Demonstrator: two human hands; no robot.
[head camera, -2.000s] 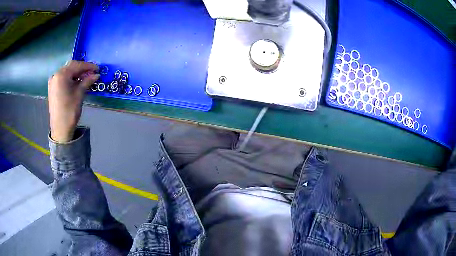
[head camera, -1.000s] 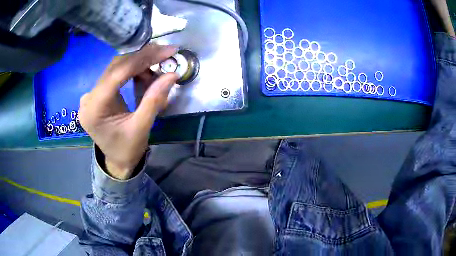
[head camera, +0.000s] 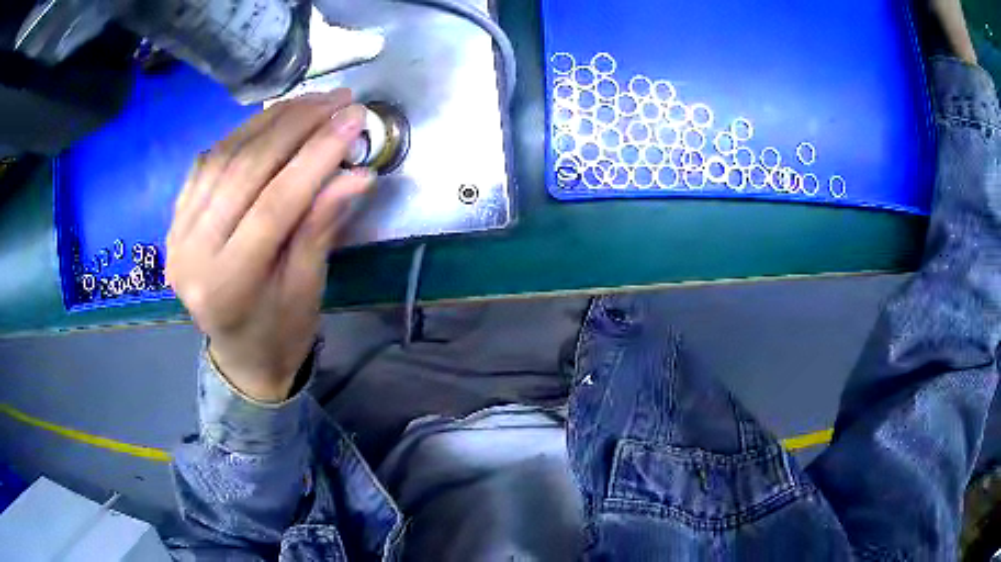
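Observation:
My left hand (head camera: 258, 220) is over the left side of the round metal fixture (head camera: 386, 137) on the silver base plate (head camera: 439, 203). Its fingertips touch or cover the fixture's top, and the thumb is slightly blurred below them. Whether a ring is between the fingers is hidden. The left blue tray (head camera: 203, 115) holds several small rings (head camera: 137, 274) near its front left corner. The right blue tray (head camera: 757, 66) holds many flat silvery rings (head camera: 659, 143) along its near edge. My right hand is cut off by the top right edge; only the bare wrist shows.
The dark and silver machine head (head camera: 247, 49) hangs at the upper left, close above my left hand. A grey cable (head camera: 499, 44) curves round the plate's right side. A thin grey line (head camera: 415, 291) hangs from its front. A white box (head camera: 82, 532) is at the lower left.
My left hand went from the left tray to the fixture. Since one second ago its fingers have closed over the fixture's top, hiding the ring seen there. The view has shifted right.

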